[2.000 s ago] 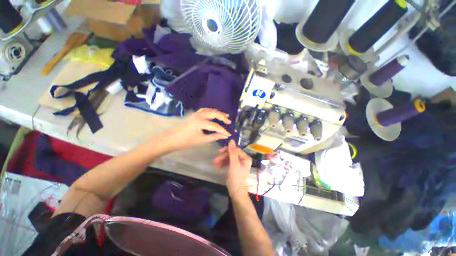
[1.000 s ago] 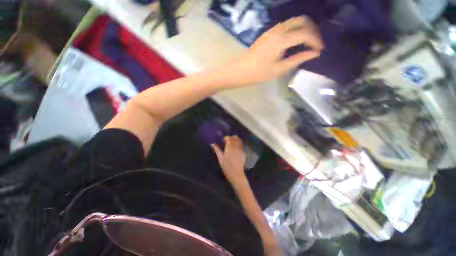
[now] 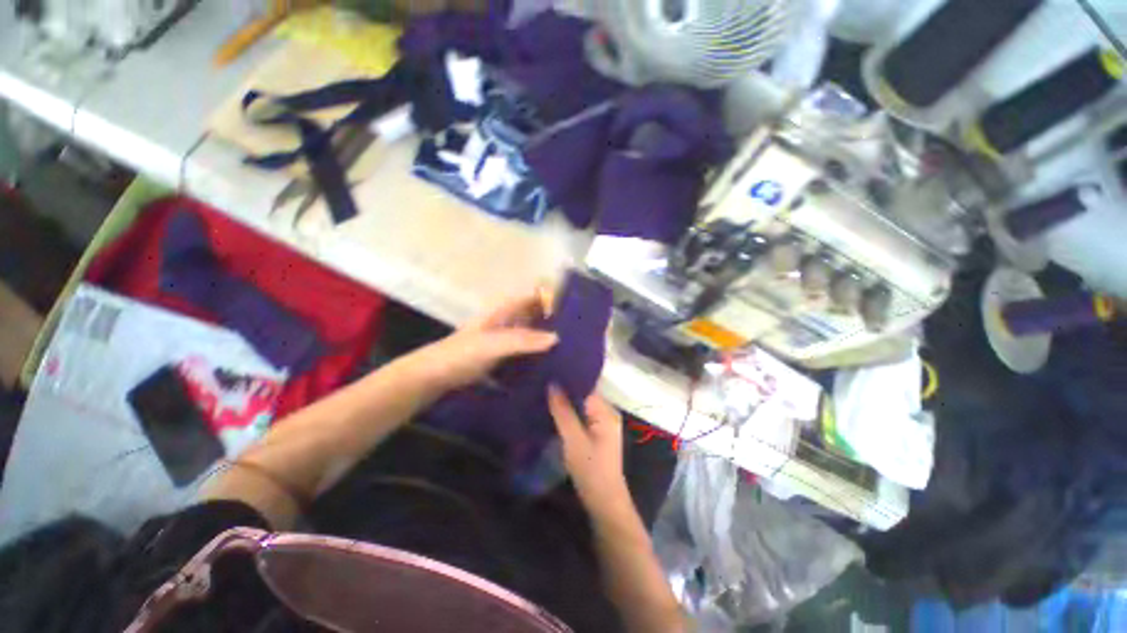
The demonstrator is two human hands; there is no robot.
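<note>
A dark purple fabric piece [image 3: 578, 336] is held up in front of the table's front edge, left of the overlock machine. My left hand [image 3: 501, 340] grips its left side, with the thumb on the cloth. My right hand [image 3: 593, 443] holds its lower right part. More purple cloth hangs below the hands over the lap. The cream-white overlock machine [image 3: 853, 247] stands to the right, with the shiny cloth plate [image 3: 633, 257] at its left end. Another purple piece [image 3: 649, 167] lies behind the plate.
A fan [image 3: 704, 31] stands behind the machine, thread cones [image 3: 964, 50] at the upper right. Dark strips [image 3: 324, 161] and a blue-white bundle [image 3: 488, 161] lie on the table. Red cloth [image 3: 334, 291], a white package [image 3: 80, 402] and a phone [image 3: 176, 424] are at left. Plastic bags [image 3: 729, 532] hang below.
Both hands have left the needle area and now hold a purple piece by the table's front edge. One second ago they were apart, the right one low at the lap. The view has shifted.
</note>
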